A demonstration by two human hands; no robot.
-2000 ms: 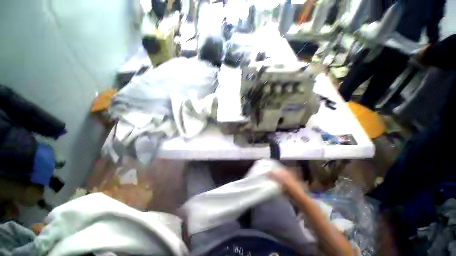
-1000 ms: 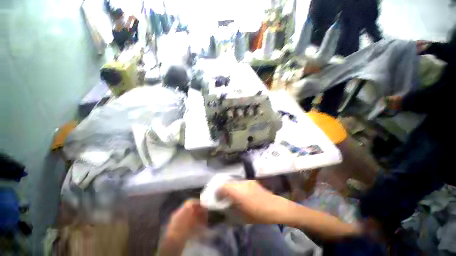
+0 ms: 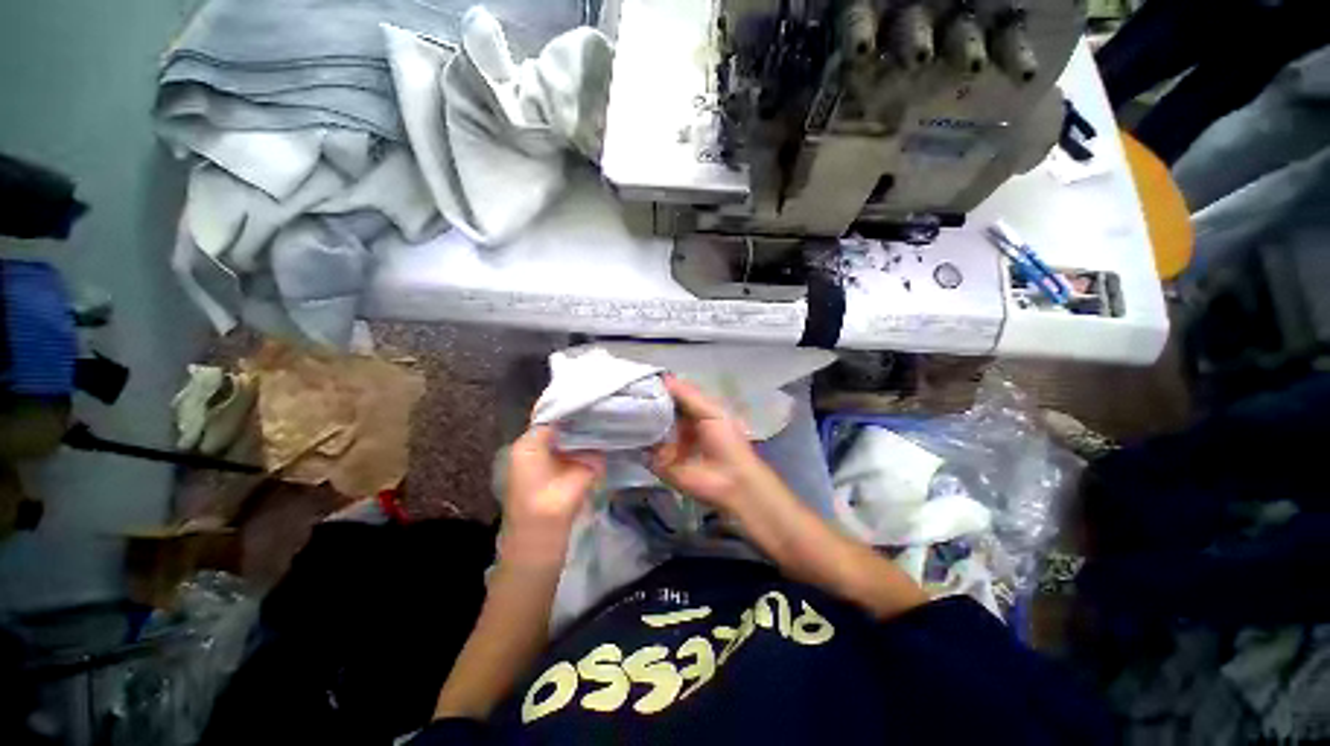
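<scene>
A small folded pale-grey piece [image 3: 610,404], perhaps a cuff or rib band, is held in front of my chest, just below the table edge. My left hand [image 3: 547,478] grips its left lower side. My right hand [image 3: 710,449] grips its right side, with the thumb near the top edge. The piece looks layered, with a lighter flap folded across its top. Larger light-grey fabric [image 3: 759,382] lies over my lap behind it.
An overlock machine [image 3: 934,102] stands on the white table [image 3: 554,287]. A grey garment pile [image 3: 292,88] drapes off its left. Blue snips [image 3: 1030,262] lie in the tray. A blue basket [image 3: 1025,605] with pale pieces and clear plastic [image 3: 1006,437] is right. Brown paper [image 3: 339,415] lies on the floor.
The view has tilted down and come closer to the table. The long pale fabric seen first is no longer stretched out; both hands now hold a small folded piece higher, in clear view.
</scene>
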